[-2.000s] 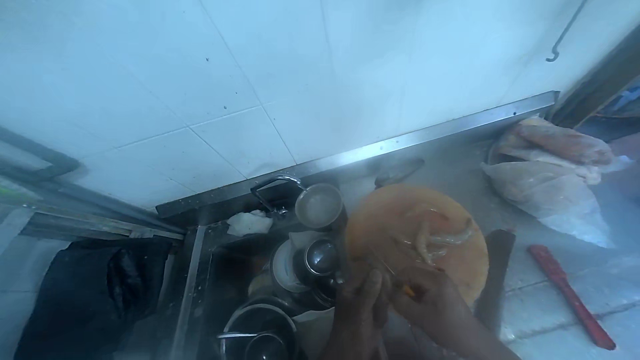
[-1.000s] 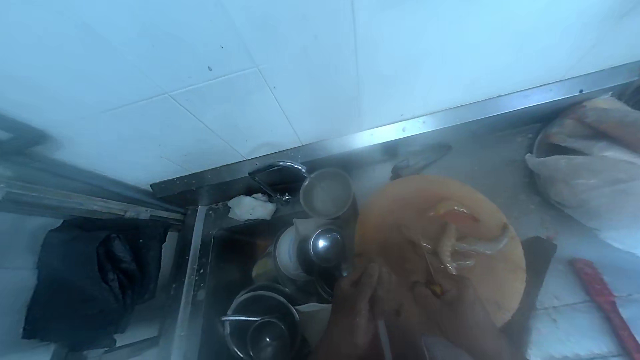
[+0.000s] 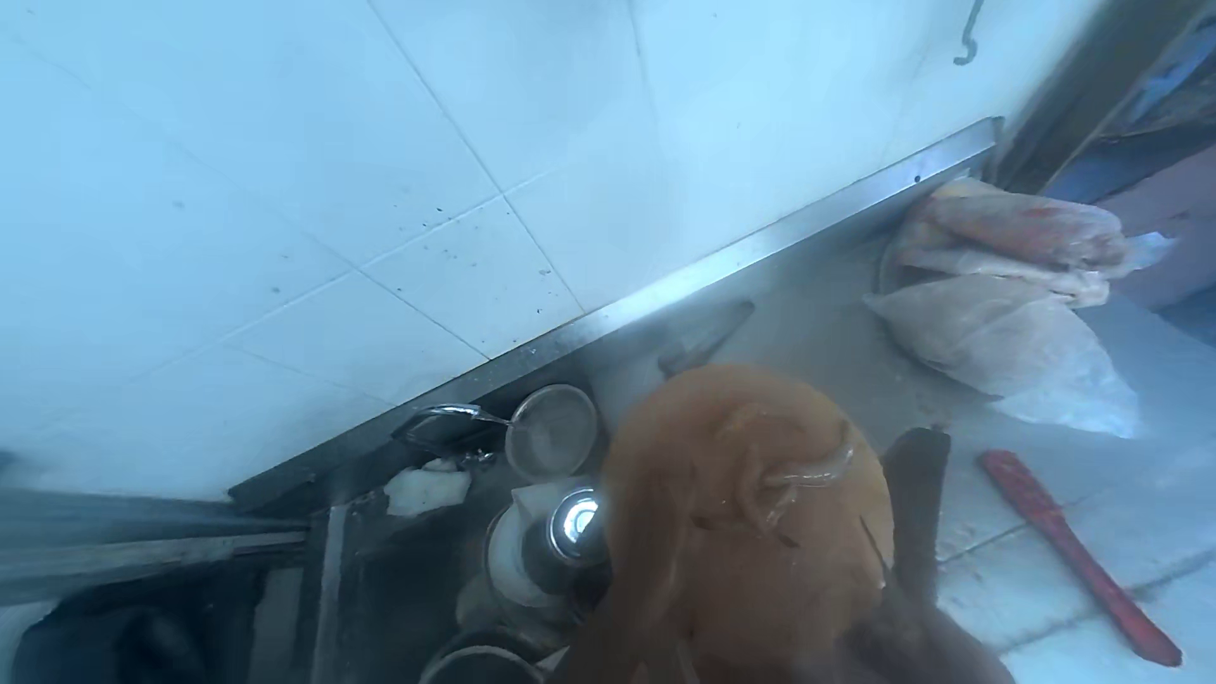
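A round, light brown cutting board (image 3: 760, 608) lies at lower centre, with pale, wet strips of meat or seafood (image 3: 798, 473) on its upper part. Over the board's left side reaches my left hand (image 3: 665, 522), its blurred fingers close to the strips; whether they pinch anything is unclear. At the board's lower right edge, my right hand (image 3: 898, 632) is closed around a thin pointed tool, probably a small knife (image 3: 874, 546), whose dark tip points up over the board. Haze blurs both hands.
Left of the board stand a round strainer (image 3: 553, 432), a shiny metal vessel (image 3: 573, 522), a pot (image 3: 484, 665) and a crumpled white cloth (image 3: 427, 487). A dark cleaver-like blade (image 3: 917, 503) and a red-handled tool (image 3: 1078, 556) lie right. Bagged meat (image 3: 1026, 233) sits behind, beside the wall.
My hands were close together at the board's lower edge; now they are apart. The left has moved forward over the board, the right toward its right edge. The view has shifted.
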